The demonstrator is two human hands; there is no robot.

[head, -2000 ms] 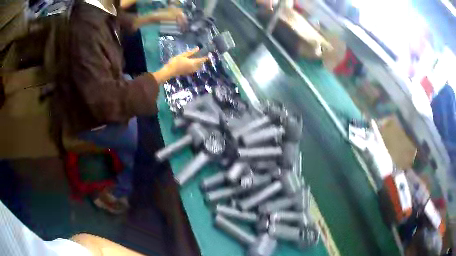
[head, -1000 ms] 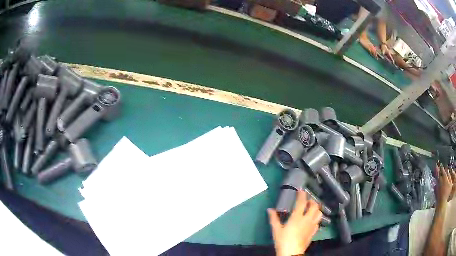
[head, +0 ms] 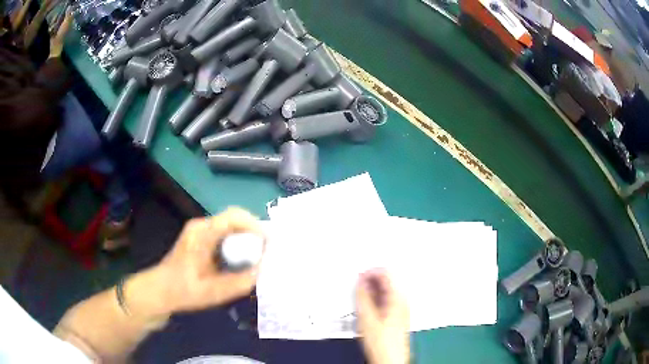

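Observation:
My left hand [head: 206, 263] is closed around a grey handheld unit. Its round handle end [head: 240, 251] faces up out of the fist and looks pale with glare. Most of the unit is hidden by the hand. My right hand [head: 384, 320] is over the lower part of the white sheets [head: 434, 270], blurred and cut off by the bottom edge; whether it holds a label cannot be told. Faint grey marks show along the sheets' low edge.
Grey handheld units [head: 270, 85] are piled at the upper left, and more units [head: 558, 306] lie at the lower right. A green conveyor belt [head: 484, 106] runs behind a worn pale strip [head: 455, 149]. Boxes [head: 498, 18] stand beyond. A neighbouring worker sits at the left.
The view has swung left and down from the right pile. My left hand has come into view gripping a unit. My right hand has gone from the right pile to the white sheets.

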